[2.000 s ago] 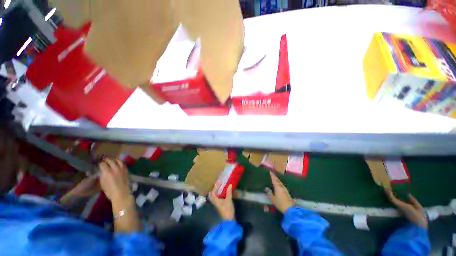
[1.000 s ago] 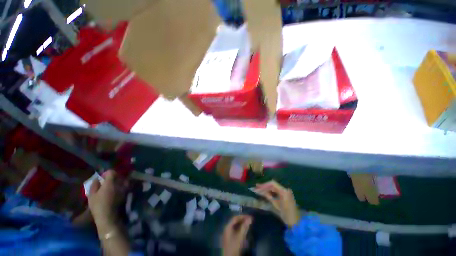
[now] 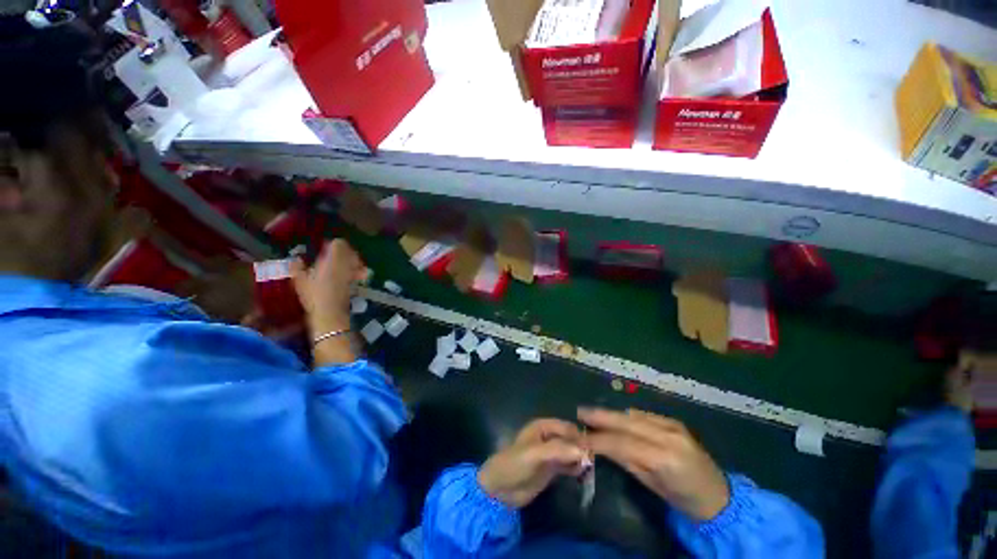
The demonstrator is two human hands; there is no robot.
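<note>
My left hand [image 3: 536,463] and my right hand [image 3: 661,456] meet at the bottom centre, over the dark work surface. A small narrow white slip [image 3: 588,480] hangs between their fingertips, pinched by the left fingers, with the right fingertips on its upper part. The slip is blurred and its print cannot be read. Open red cartons with brown flaps, one of them at the centre [image 3: 550,256], lie on the green belt beyond my hands.
White label pieces [image 3: 446,355] lie left of my hands. A pale strip [image 3: 678,390] edges the belt. A raised white shelf [image 3: 853,104] bears red display cartons [image 3: 722,126] and a yellow box [image 3: 946,109]. A person in blue [image 3: 186,426] sits left; another person's sleeve [image 3: 927,480] is right.
My left hand held a red carton two seconds ago and was empty-looking one second ago. Both hands have come together around a white slip. The view has tilted down, so the shelf sits higher.
</note>
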